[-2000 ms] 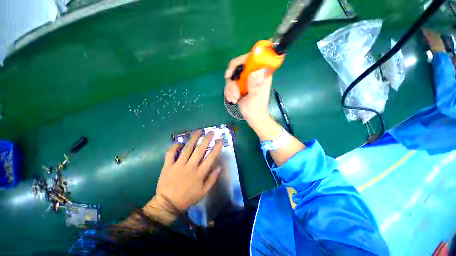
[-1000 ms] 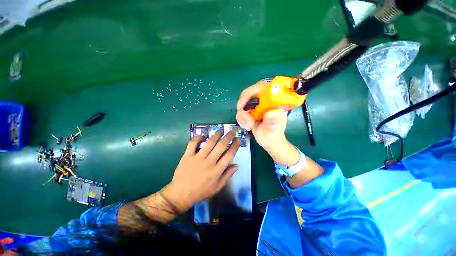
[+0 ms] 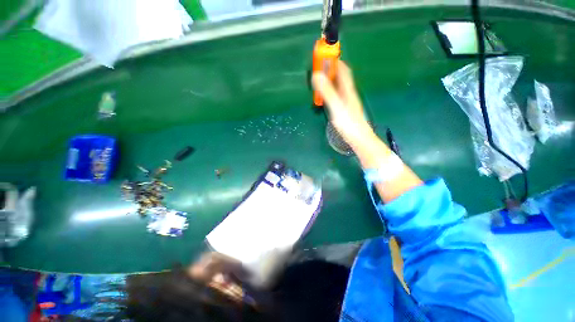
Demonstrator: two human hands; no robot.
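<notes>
The tablet housing [image 3: 268,217] lies tilted on the green mat, its face bright white, with board parts along its far edge. My right hand [image 3: 340,97] holds the orange electric screwdriver [image 3: 326,56] upright, away from the tablet, beyond a round perforated disc [image 3: 340,138]. My left hand [image 3: 230,277] is a blur at the tablet's near edge, partly hidden by dark hair; its grip cannot be told. Tiny screws [image 3: 271,129] are scattered beyond the tablet.
At left are a blue bin [image 3: 91,158], a pile of small camera modules [image 3: 148,192], a circuit board [image 3: 168,222] and a black cap [image 3: 184,153]. At right are clear bags [image 3: 498,119], a black pen-like tool [image 3: 393,142], a hanging cord and another tablet [image 3: 460,38].
My right hand has lifted the screwdriver away from the tablet towards the far side. My left hand has moved off the board to the near edge. The tablet has turned. The view has shifted.
</notes>
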